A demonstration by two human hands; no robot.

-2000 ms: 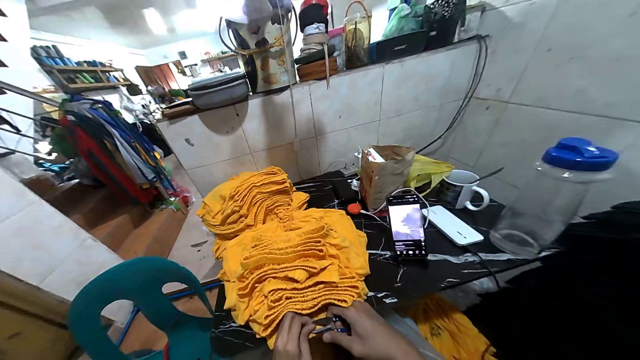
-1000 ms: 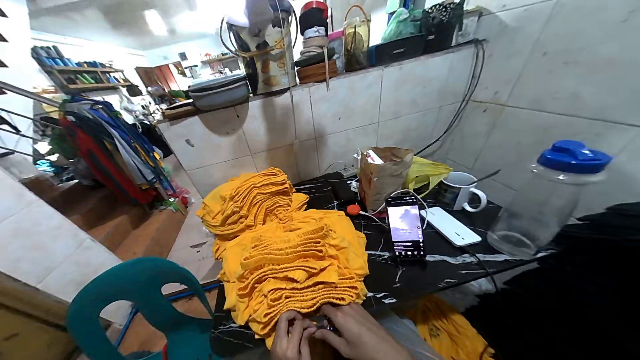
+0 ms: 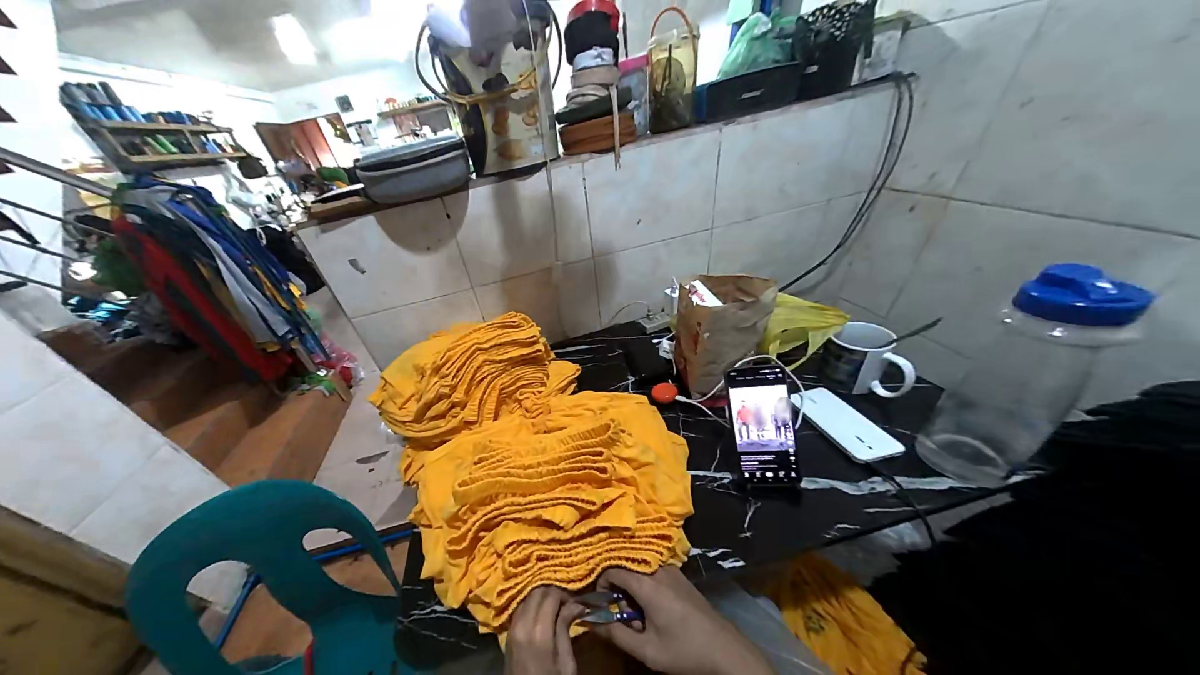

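Note:
Yellow-orange fabric pieces with gathered edges (image 3: 553, 497) lie in a thick overlapping pile on a black marble-patterned table. At the pile's near edge, my left hand (image 3: 544, 630) pinches the cloth with bent fingers. Close beside it on the right, my right hand (image 3: 670, 619) holds small thread snips (image 3: 611, 607), their blades pointing left toward my left fingers. Whether the blades touch the fabric cannot be told. A second bunch of the same fabric (image 3: 473, 375) sits behind the first.
Right of the pile stand a lit smartphone (image 3: 764, 427), a white phone (image 3: 851, 427), a mug (image 3: 858, 356), a paper bag (image 3: 717, 328) and a clear bottle with a blue lid (image 3: 1017, 384). A green plastic chair (image 3: 258, 525) is at left. Black cloth (image 3: 1078, 553) lies at right.
The snips show more clearly between my hands than a second ago. Both hands stay at the pile's near edge. The picture on the smartphone has changed.

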